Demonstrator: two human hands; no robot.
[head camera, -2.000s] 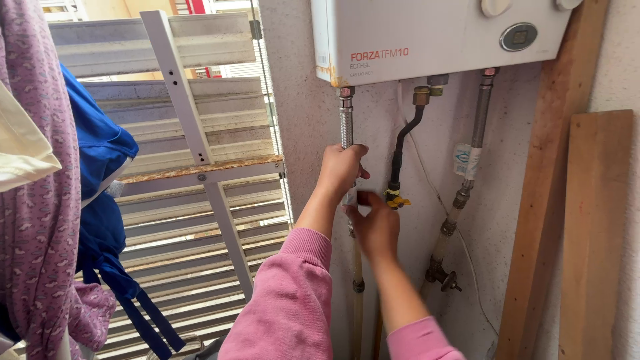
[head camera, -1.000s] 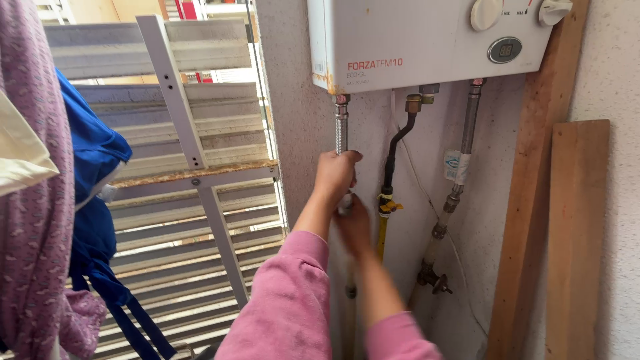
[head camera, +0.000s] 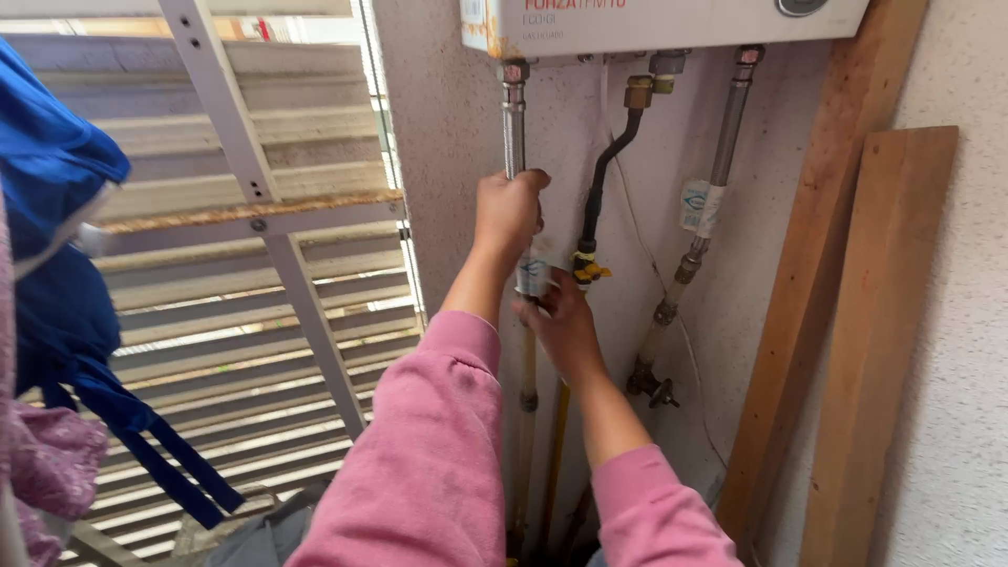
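Note:
My left hand (head camera: 508, 209) is closed around the braided metal hose (head camera: 513, 130) that hangs from the left fitting under the white gas water heater (head camera: 669, 27). Just below it, my right hand (head camera: 561, 315) has its fingers at the hose's lower end, beside a paper tag (head camera: 532, 272) with printing. Beneath the fingers a pale pipe (head camera: 528, 362) runs down the wall. The exact contact of the right fingertips is blurred and partly hidden. To the right hangs a black gas hose (head camera: 597, 185) with a yellow-handled valve (head camera: 591, 270).
Farther right, a second braided hose (head camera: 732, 130) joins a pipe with a shutoff valve (head camera: 654, 386). Two wooden boards (head camera: 819, 236) lean at the right wall. A slatted metal shutter (head camera: 323, 157) stands at the left, with blue cloth (head camera: 59, 260) hanging before it.
The view has moved closer to the pipes. My left hand stays on the braided hose; my right hand remains just below it, its fingers shifting around the lower end.

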